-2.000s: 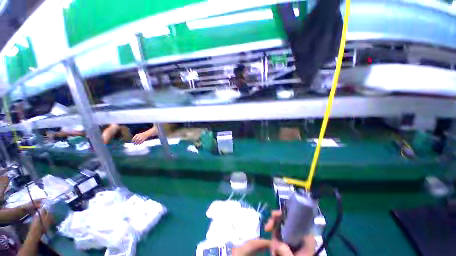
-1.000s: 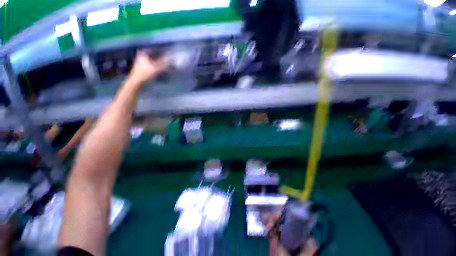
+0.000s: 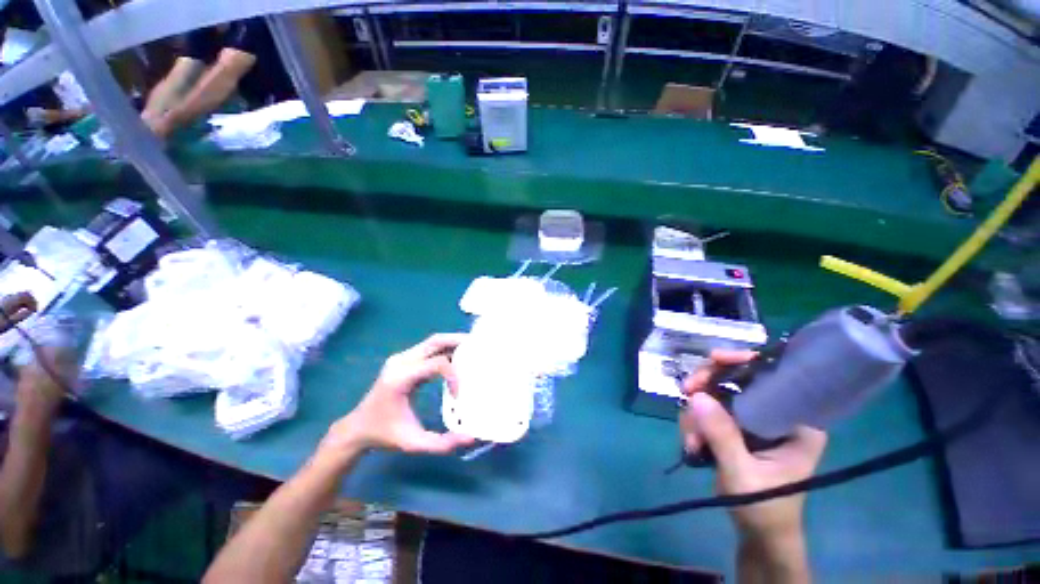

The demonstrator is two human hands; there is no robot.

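My left hand grips the left edge of a white housing, fingers above and thumb below. The housing lies at or just over a pile of white pieces with thin leads; whether it touches the pile I cannot tell. My right hand holds the grey electric screwdriver, tilted with its black nose down to the left. The yellow cord's forked end is at the driver's top. The black-and-silver screw feeder stands just left of the driver.
Bagged frames are heaped at left. A white unit sits on a clear bag behind the pile. A black tray lies at right. A black cable crosses the front. A cardboard box is below the edge. Another person's arm is at left.
The view has tilted down. My left arm has come down from the raised shelf and my left hand now holds a housing. The driver in my right hand has tipped from upright to slanting.
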